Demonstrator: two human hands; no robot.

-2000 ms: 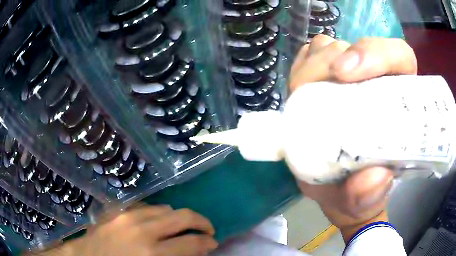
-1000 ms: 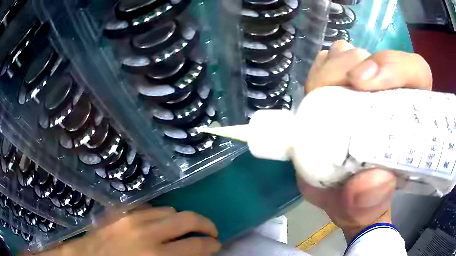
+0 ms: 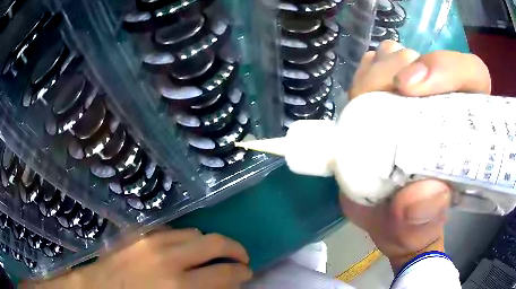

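Observation:
A white squeeze bottle with a printed label lies sideways in my bare right hand, fingers above and thumb below. Its thin pale-yellow nozzle points left, its tip at the glossy dark parts near the front end of a column. I cannot tell if it touches. Overlapping dark parts with beaded edges and pale ovals fill several columns of a clear plastic tray. My bare left hand is at the tray's front edge, bottom left, slightly blurred; its fingertips and grip are unclear.
The tray lies on a teal-green bench mat, which shows in front of it and at the upper right. A grey floor with a yellow line shows below. Dark equipment and a dark red surface are at the upper right.
Bottle, right hand and tray parts sit farther right in view than two seconds ago. The nozzle tip has moved slightly away from the front end of the column. My left hand has barely moved.

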